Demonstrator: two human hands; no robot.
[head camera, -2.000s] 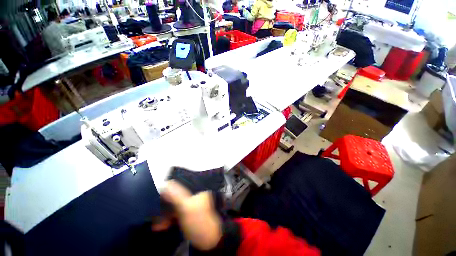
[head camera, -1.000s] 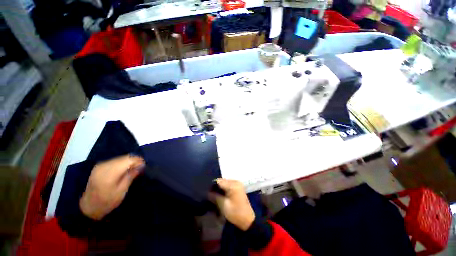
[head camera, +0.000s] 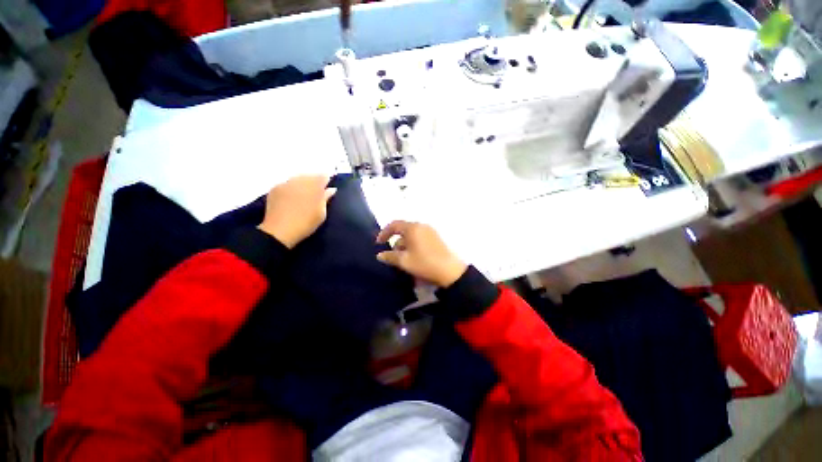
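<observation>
A dark cut fabric panel (head camera: 338, 262) lies over the front of the white table, its upper edge at the needle area of the white lockstitch machine (head camera: 514, 108). My left hand (head camera: 297, 209) lies on the panel just left of and below the presser foot, fingertips on the cloth. My right hand (head camera: 419, 253) is at the panel's right edge, thumb and fingers curled close together; whether cloth is pinched between them is unclear. More dark cloth spreads left over the table's front edge.
Yellow thread snips (head camera: 622, 181) lie at the machine's right base. Dark panels (head camera: 649, 361) lie beside a red plastic stool (head camera: 762, 338) at right. A red crate (head camera: 74, 262) stands at left. A pale blue fabric trough (head camera: 270, 45) with dark cloth runs behind the table.
My left hand has moved right and up with the cloth, close to the needle area. My right hand has moved up along the panel's right edge. The view has shifted downward.
</observation>
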